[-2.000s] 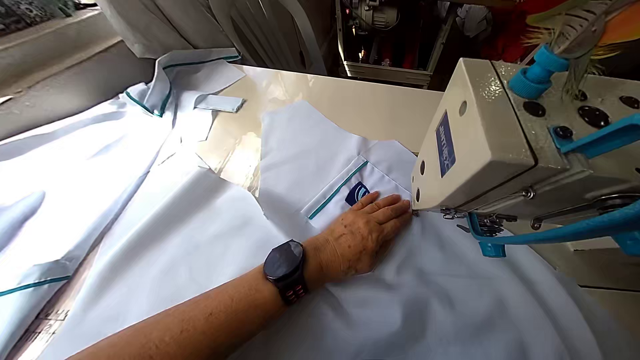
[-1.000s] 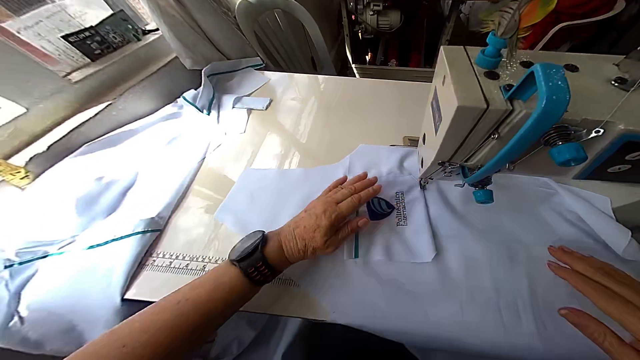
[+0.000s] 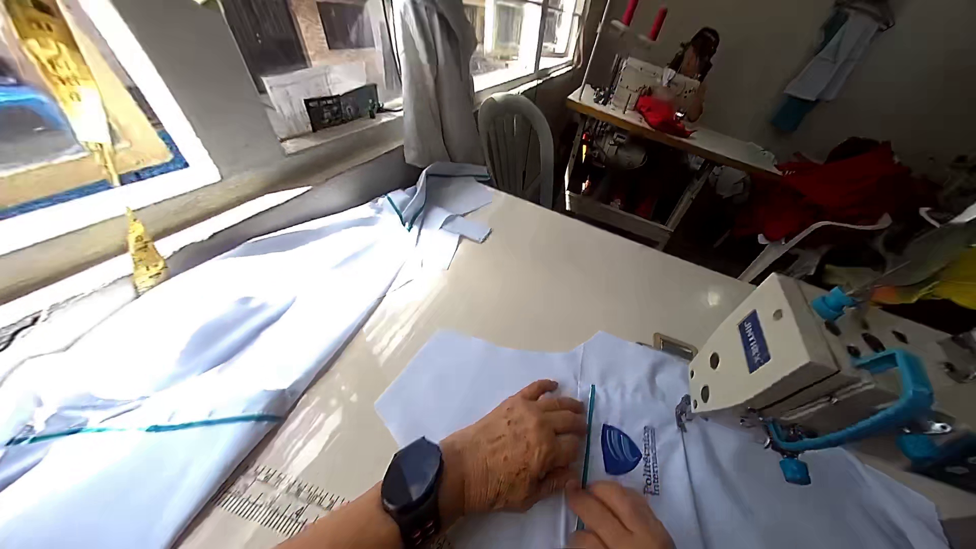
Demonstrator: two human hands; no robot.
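A white garment piece (image 3: 473,374) lies on the sewing table, partly under the head of a Jintex sewing machine (image 3: 770,351). On it is a pocket with teal piping (image 3: 589,427) and a blue embroidered emblem (image 3: 621,450) with lettering. My left hand (image 3: 526,450), wearing a dark watch (image 3: 412,480), rests on the cloth just left of the piping, fingers bent. My right hand (image 3: 618,518) touches the lower end of the piping at the bottom edge; whether it pinches cloth cannot be told. The cloth lies by the presser foot (image 3: 682,412).
More white garments with teal trim (image 3: 320,282) cover the table's left side. Printed ruler markings (image 3: 282,496) show on the tabletop. A white plastic chair (image 3: 518,145) stands behind. Farther back, a person (image 3: 698,53) is near another sewing machine (image 3: 648,84) with red cloth.
My right hand has moved left from beside the machine to the pocket's piping. My left hand has shifted from the emblem to the cloth left of the piping. The view has swung up and left.
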